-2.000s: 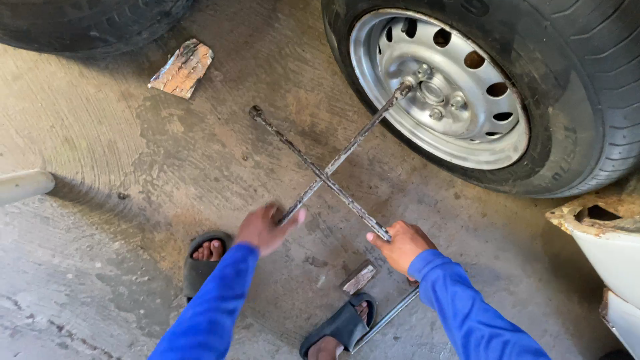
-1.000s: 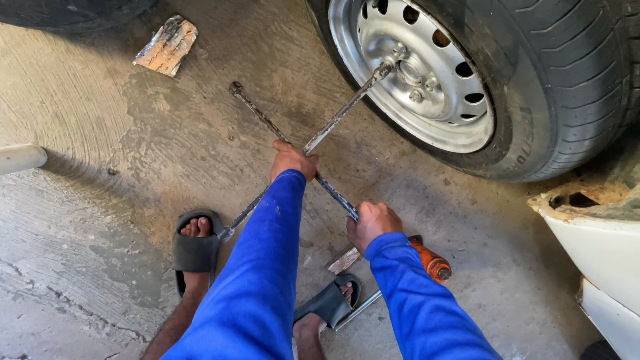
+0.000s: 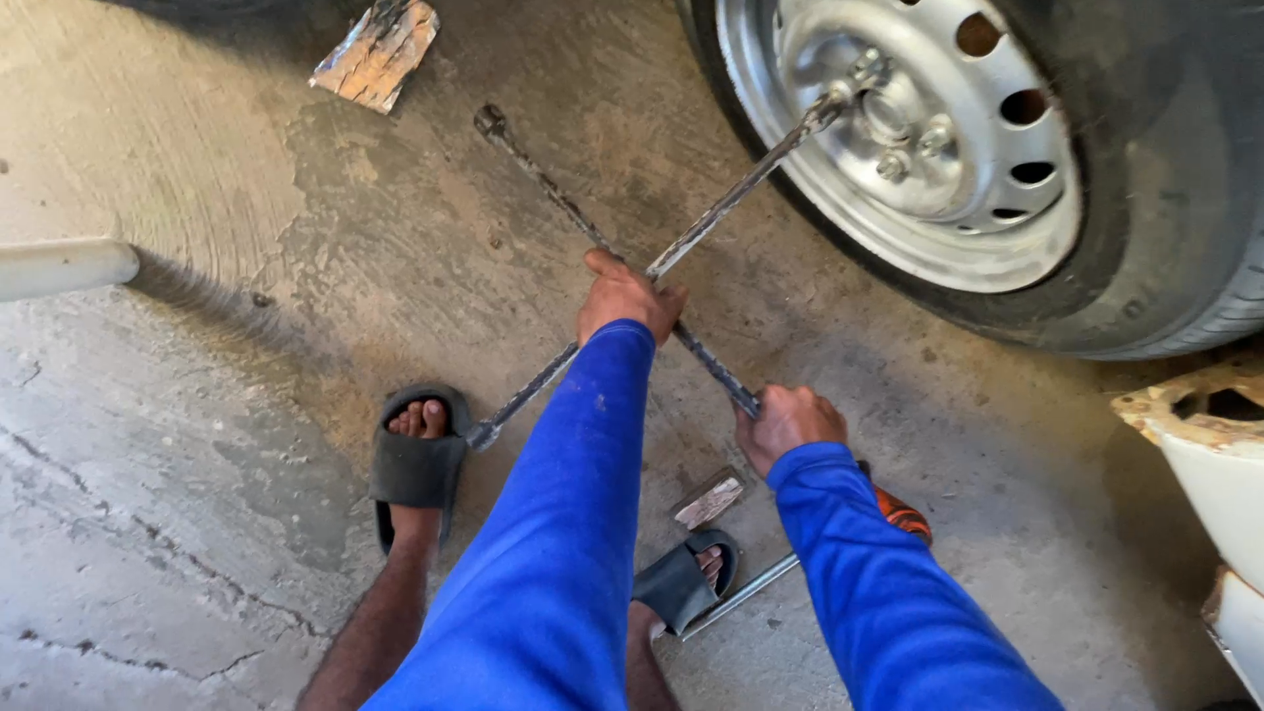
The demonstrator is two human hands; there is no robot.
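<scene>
A four-way lug wrench (image 3: 736,196) reaches from my hands to the steel wheel (image 3: 997,237), where the end of one arm sits at a lug nut position near the hub. My left hand (image 3: 629,299) is closed around the wrench's centre, where the bars cross. With my right hand (image 3: 793,425) I grip the end of its lower right arm. The upper left arm points away over the floor, and the lower left arm ends near my left sandal (image 3: 420,469). Other lug nuts (image 3: 893,166) show on the wheel. The fingers of both hands are partly hidden.
An orange tool (image 3: 904,515) lies partly behind my right sleeve, near a metal bar (image 3: 741,596). A small block (image 3: 709,499) lies by my right sandal (image 3: 686,583). Rusty white bodywork (image 3: 1210,464) is at right, a worn flat piece (image 3: 377,54) at upper left, a pale pipe (image 3: 64,269) at left.
My left hand has moved from near the end of the lower left arm to the wrench's centre. My right hand stays on its arm's end. The view has shifted closer to the wheel.
</scene>
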